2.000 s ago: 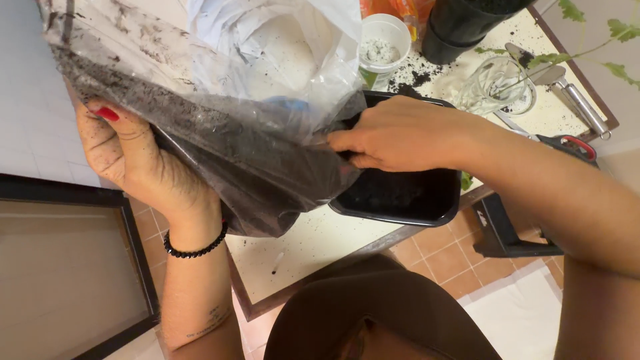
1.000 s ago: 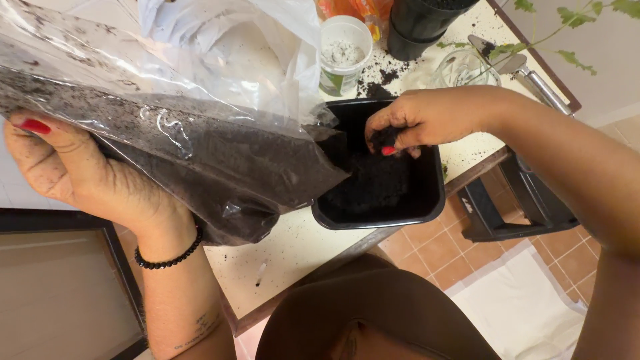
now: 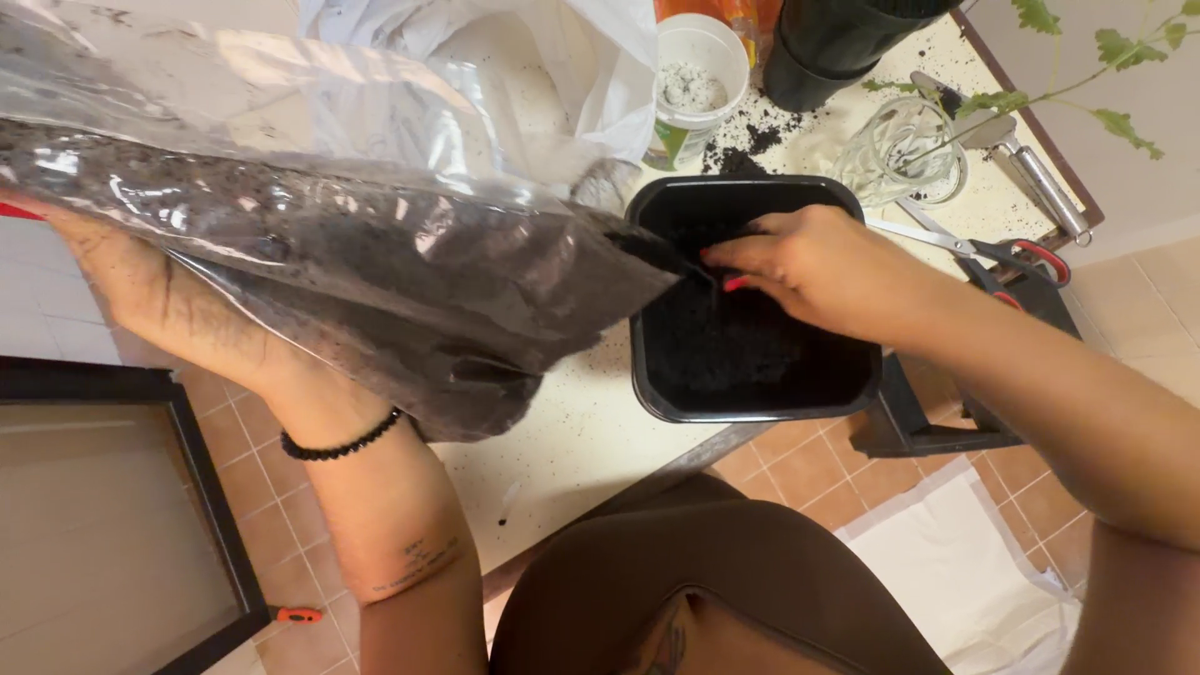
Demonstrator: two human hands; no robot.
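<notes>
A clear plastic bag of dark potting soil (image 3: 375, 262) slants across the left and middle, its mouth over the left rim of a black plastic tub (image 3: 750, 412). My left hand (image 3: 141, 272) holds the bag from beneath at the far left; its fingers are mostly hidden behind the plastic. My right hand (image 3: 797, 262) reaches over the tub from the right, fingertips pointing down beside the bag's mouth. Whether soil is between those fingers cannot be made out. Dark soil (image 3: 741, 356) lies inside the tub.
Behind the tub stand a white plastic cup of pale granules (image 3: 694, 89), a black pot (image 3: 816, 56) and a glass jar (image 3: 905, 141) with a leafy stem. Red-handled scissors (image 3: 975, 246) and a metal-handled tool (image 3: 1041, 178) lie at right. Spilled soil (image 3: 750, 141) dots the table.
My right hand was at the bag's mouth, then held dark soil over the tub; now it is near the mouth again. My left hand has kept hold of the bag.
</notes>
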